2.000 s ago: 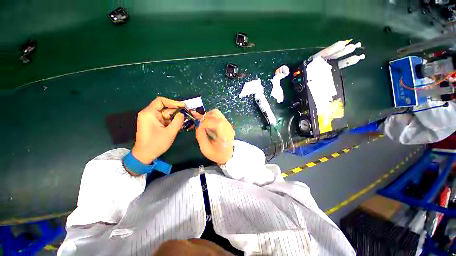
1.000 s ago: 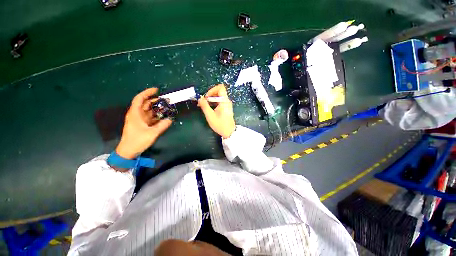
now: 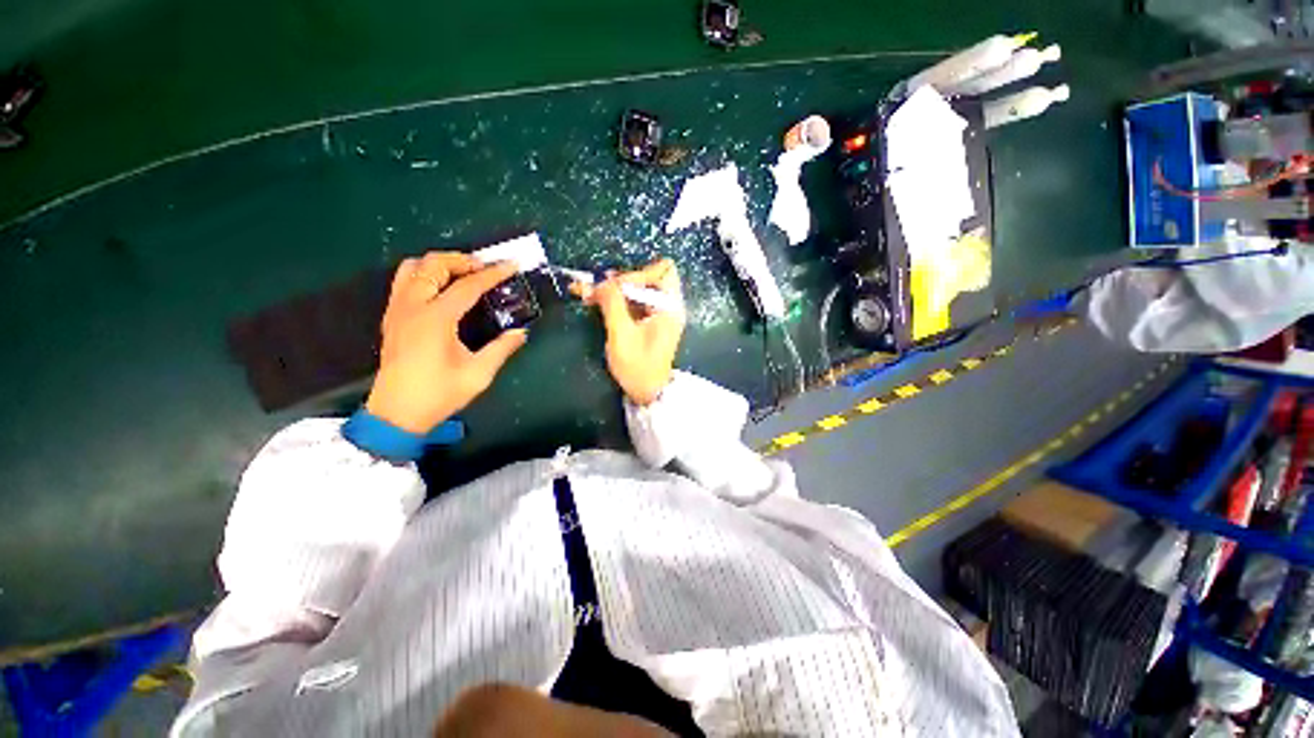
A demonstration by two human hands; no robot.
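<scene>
My left hand (image 3: 440, 346), with a blue band at the wrist, holds a small black unit (image 3: 503, 306) between thumb and fingers. My right hand (image 3: 640, 329) grips a slender white-handled tool (image 3: 643, 296). Its thin tip points left toward the unit, beside a white card (image 3: 513, 254); whether it touches either is too small to tell. A black pad (image 3: 306, 346) lies on the green bench, partly behind my left hand. The glue syringe (image 3: 749, 268) lies on the bench to the right of my right hand.
The glue dispenser controller (image 3: 894, 231) stands at right, with white bottles (image 3: 1026, 104) behind it. Tissue (image 3: 788, 198) and a small roll (image 3: 810, 136) lie before it. More black units (image 3: 640, 137) sit farther back. Another person's white sleeve (image 3: 1196, 300) shows at far right.
My hands separated from their close position two seconds ago; the white tool now shows clearly in my right hand. My left hand has moved slightly right with the unit since one second ago. The bench view has shifted.
</scene>
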